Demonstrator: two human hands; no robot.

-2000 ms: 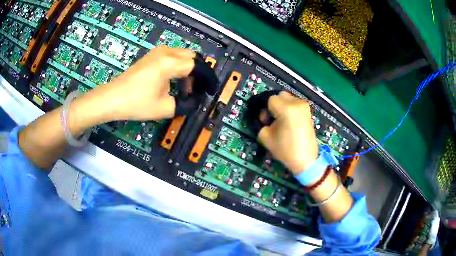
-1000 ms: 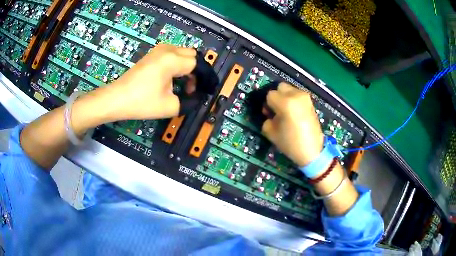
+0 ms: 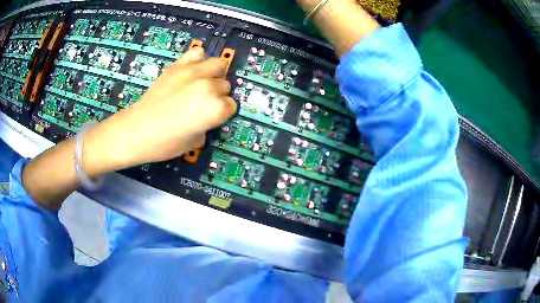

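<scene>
Green circuit boards (image 3: 234,170) dotted with parts sit in rows in a black carrier (image 3: 248,208) with white print. My left hand (image 3: 192,103) is over the joint between this carrier and the one to its left, back of the hand up, fingers curled. Its fingertips are hidden, so I cannot tell if it holds anything. It partly covers the orange-brown hold-down bars (image 3: 227,58). My right forearm reaches up across the right part of the carrier, and my right hand is cut off by the top edge; only the wrist with a thin bangle shows.
A bin of small yellow components (image 3: 382,8) is partly visible at the top, beside my right forearm. A green mat (image 3: 473,77) lies beyond the line. The silver conveyor rail (image 3: 237,239) runs along the near side. Another carrier with boards (image 3: 89,86) lies to the left.
My right hand has left the boards and moved up out of the picture. My left hand stays near the carrier joint. The view has shifted, so the carriers appear further left and up.
</scene>
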